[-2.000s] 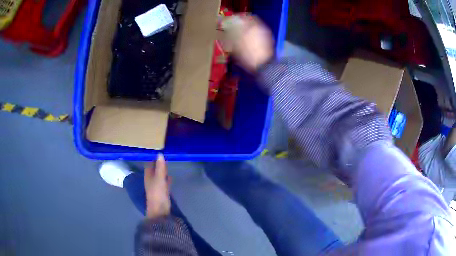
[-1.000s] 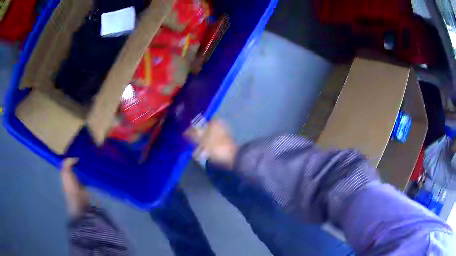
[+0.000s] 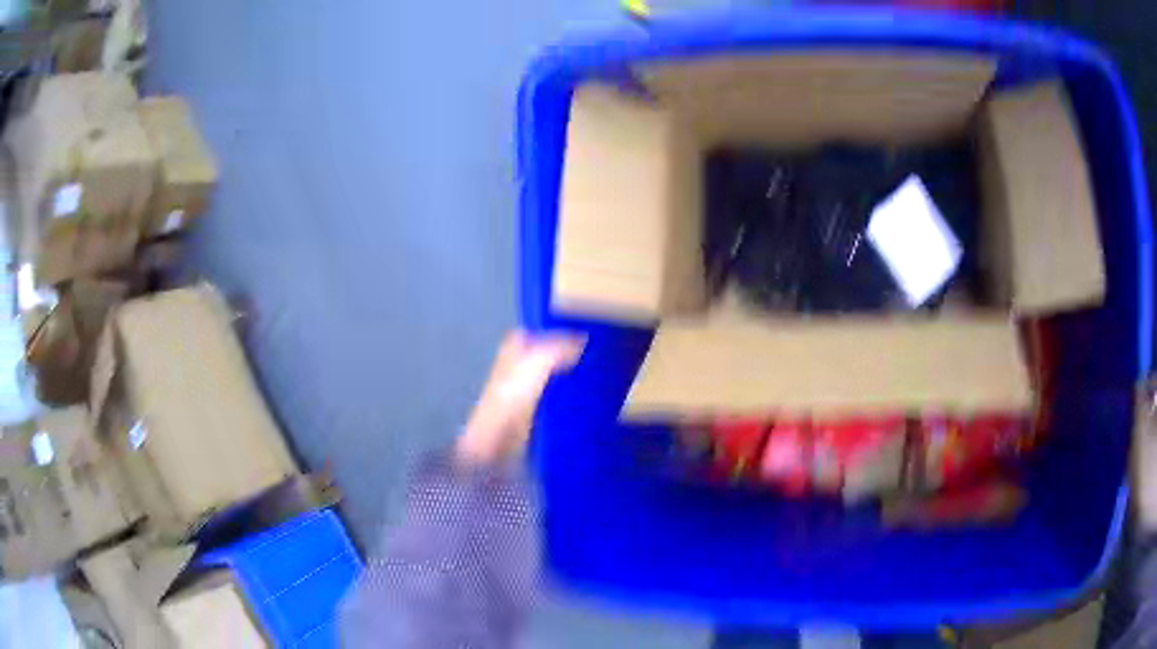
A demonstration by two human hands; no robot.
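A large blue tote (image 3: 831,609) is held in front of me. Inside it an open cardboard carton (image 3: 831,368) holds dark items (image 3: 787,241) with a white rectangular piece (image 3: 914,241) on top. Red packets (image 3: 863,459) lie in the tote beside the carton. My left hand (image 3: 511,396) grips the tote's left rim, thumb over the edge. My right hand (image 3: 1147,437) is at the tote's right side, mostly cut off by the picture's edge; its fingers are hidden. The view is blurred.
Several cardboard cartons (image 3: 190,393) are piled on the left. A blue crate or panel (image 3: 289,581) lies at the lower left among them. The grey floor (image 3: 355,165) shows between the cartons and the tote. Part of another cardboard piece (image 3: 1047,634) shows at the bottom right.
The view has swung to the cartons, and the tote has turned and now sits to the right. My right hand has moved from the near rim to the tote's right side.
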